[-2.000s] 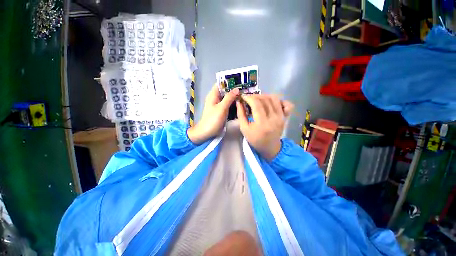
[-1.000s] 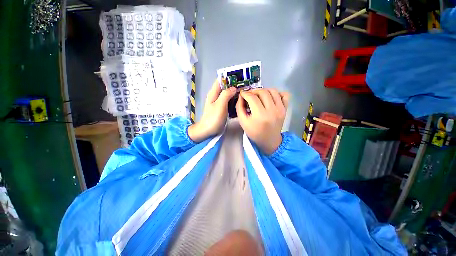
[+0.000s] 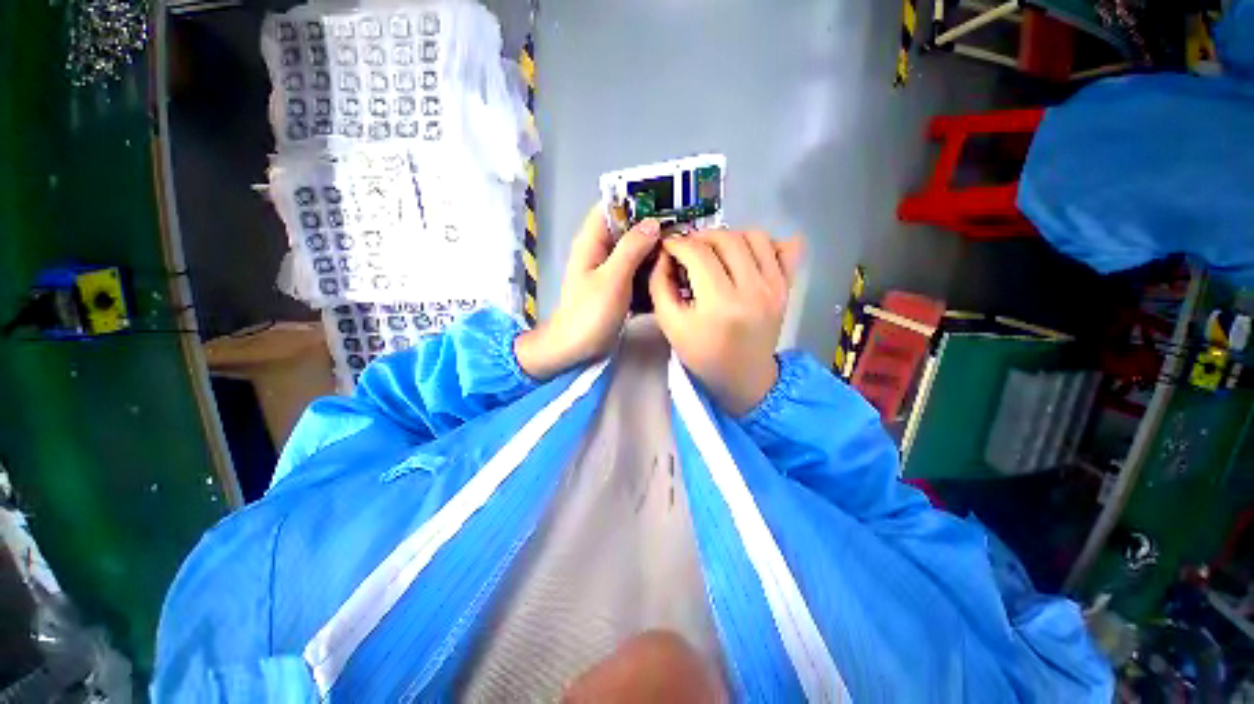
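A white housing (image 3: 663, 168) is held in the air in front of my chest, its open side showing. Inside it a green circuit board (image 3: 708, 190) sits beside dark blocks. My left hand (image 3: 589, 296) grips the housing at its lower left corner, thumb on the near edge. My right hand (image 3: 729, 305) is at the near right edge, its fingertips bent together close to my left thumb. What the right fingertips pinch is too small and hidden to tell. A dark part shows between the two hands.
Stacked parts trays (image 3: 360, 165) stand at the left beside yellow-black tape. A green workbench (image 3: 96, 413) with a yellow-and-black box (image 3: 99, 301) is at far left. At the right are a red stool (image 3: 949, 172), a person's blue sleeve or back (image 3: 1135, 172) and a green side table (image 3: 979, 399).
The housing sits slightly higher in the picture, and the right fingers have drawn in closer to its near edge. The blue-clad person at the right has shifted slightly.
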